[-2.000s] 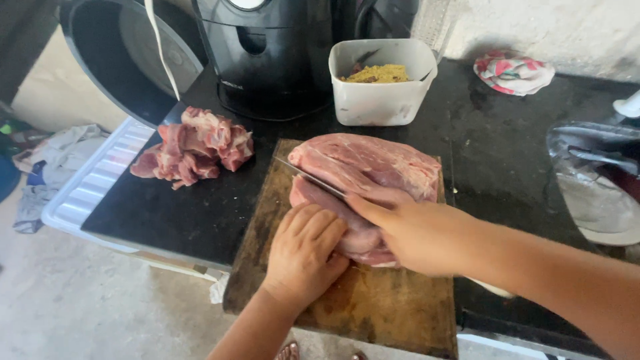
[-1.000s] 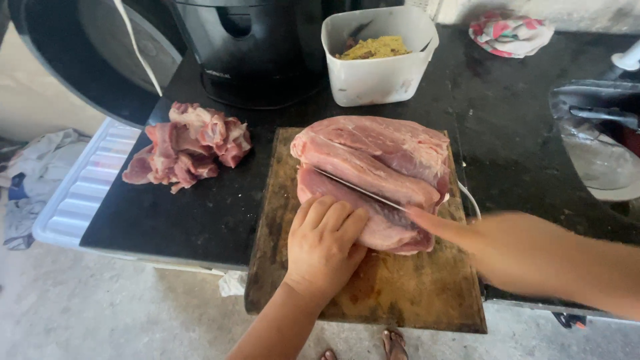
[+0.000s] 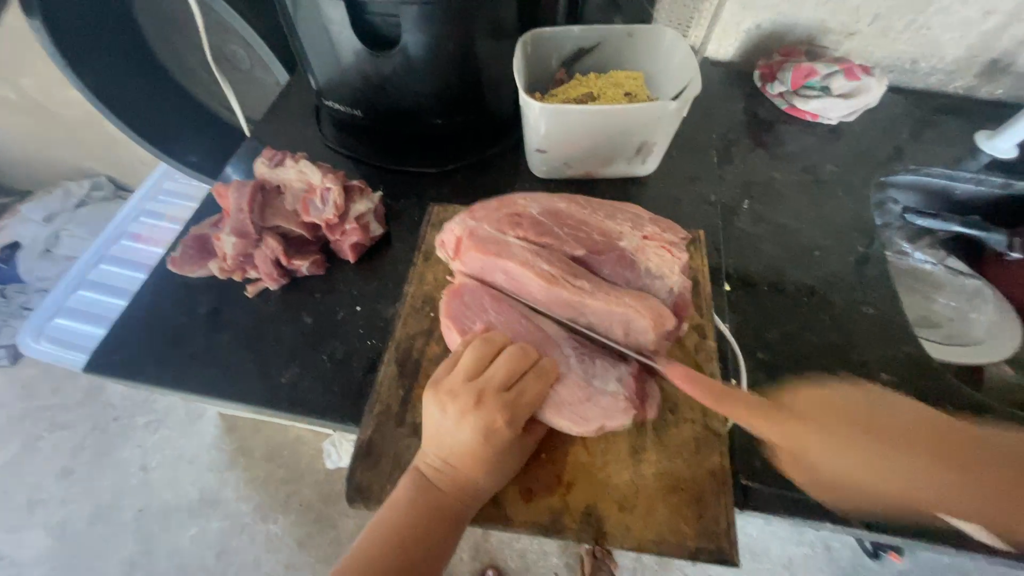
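Observation:
A large piece of raw meat [image 3: 576,264] lies on a worn wooden cutting board [image 3: 592,504]. The blade of a knife [image 3: 572,326] sits in a long cut between its upper part and a thick lower slab [image 3: 588,392]. My right hand [image 3: 784,432], blurred, grips the knife at the right, with a finger stretched along the blade; the handle is hidden. My left hand [image 3: 484,408] presses on the slab's lower left, fingers curled on its near edge. A heap of cut raw meat pieces [image 3: 288,220] rests on the black countertop [image 3: 320,344] to the left of the board.
Behind the board are a white plastic container [image 3: 604,140] with yellow crumbly matter and a black appliance [image 3: 416,88]. A crumpled cloth [image 3: 820,84] lies at the back right. To the right is a sink [image 3: 952,296] with dishes. A translucent plastic lid or tray [image 3: 112,264] borders the counter's left side.
The cut has lengthened, and the lower slab now lies more apart from the upper meat. My right hand has moved to the right with the knife. My left hand still holds the slab.

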